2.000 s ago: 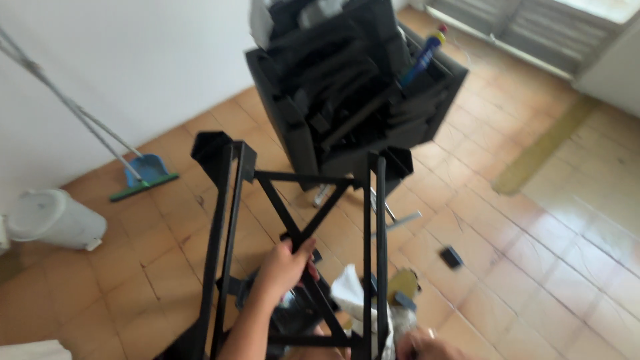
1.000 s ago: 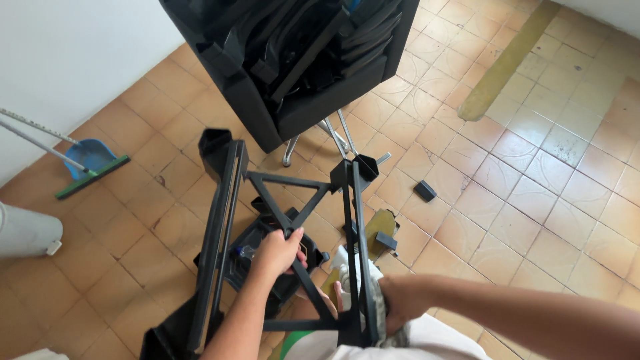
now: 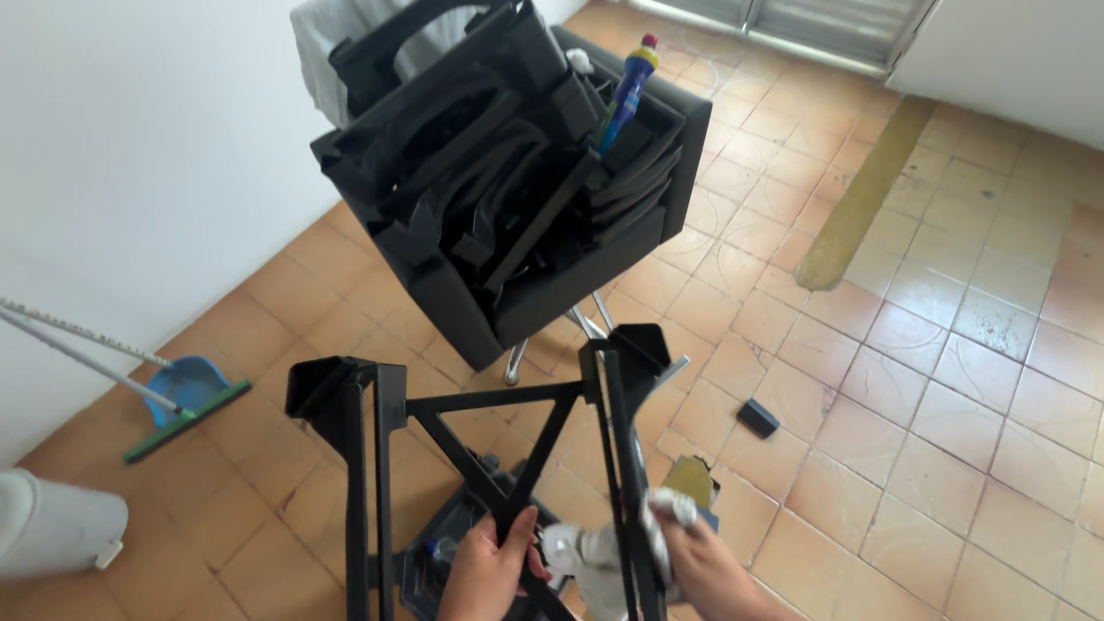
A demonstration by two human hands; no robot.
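A black plastic frame with crossed braces (image 3: 483, 398) fills the lower middle of the view. My left hand (image 3: 496, 561) grips it where the braces cross. At the right side rail, my right hand (image 3: 699, 552) holds a white cloth (image 3: 660, 535) pressed around the rail. Between my hands, partly behind the frame, is a clear and white object (image 3: 565, 548) that I cannot identify. Beneath the frame, a black tray (image 3: 423, 573) on the floor is partly hidden by my left hand and the braces.
Ahead stands a black bin (image 3: 431, 302) full of black plastic parts, with a blue bottle (image 3: 628, 95) at its right. A blue dustpan (image 3: 185, 384), a green-headed squeegee (image 3: 185, 423) and a white pail (image 3: 56, 522) are at left. A small black block (image 3: 758, 418) lies on the tiles.
My right hand has moved up along the right rail with the cloth, while my left hand keeps hold of the crossed braces. The view has shifted between frames.
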